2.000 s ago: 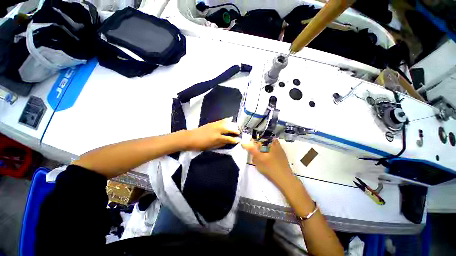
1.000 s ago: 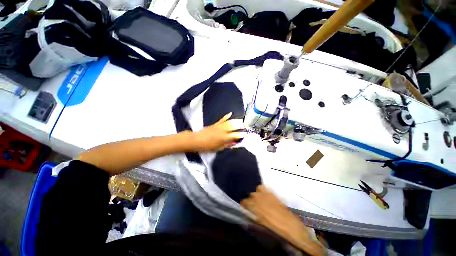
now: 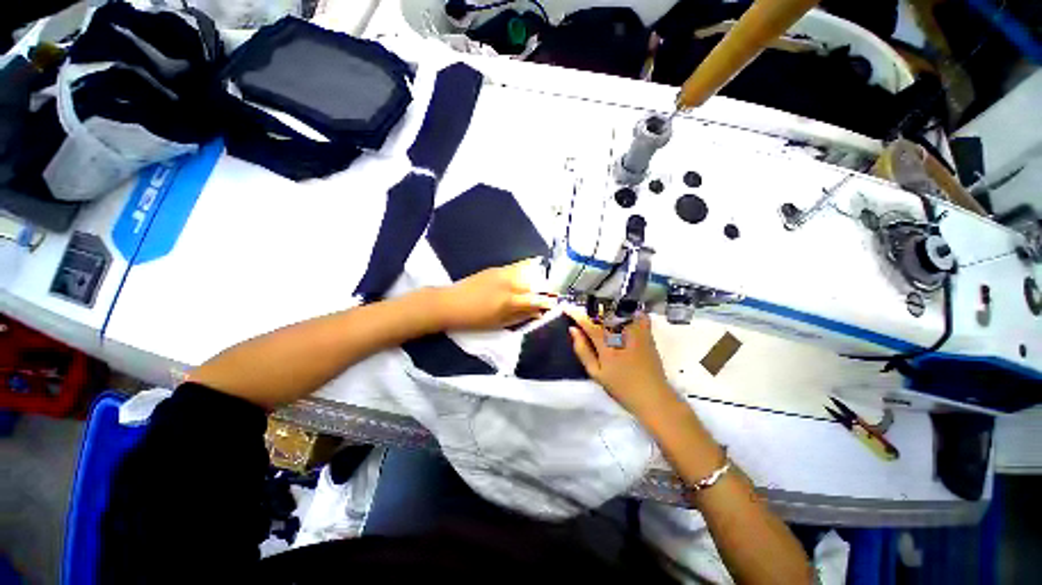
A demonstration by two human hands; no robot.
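Observation:
My left hand [image 3: 497, 295] presses on the work just left of the presser foot [image 3: 596, 306]. My right hand [image 3: 615, 352] holds the work at the foot's front side, fingertips close to my left hand's. A dark panel [image 3: 486, 226] lies behind my left hand. Another dark piece [image 3: 551, 350] shows between my hands. White fabric [image 3: 537, 440] spreads toward me and hangs over the table edge. A dark strip [image 3: 402, 217] stretches away at the left of the panel. The needle point is too small to tell.
The sewing machine head [image 3: 754, 251] stands at right. Thread snips [image 3: 863, 429] and a brown tag [image 3: 720, 353] lie in front of it. A stack of octagonal panels [image 3: 320, 80] and a black-and-white bundle [image 3: 126, 97] lie upper left. Blue crate [image 3: 94, 480] stands below left.
My right hand has moved from the near table edge back to the presser foot. The work has turned; white fabric now spreads toward me and the dark strip lies straighter, farther left.

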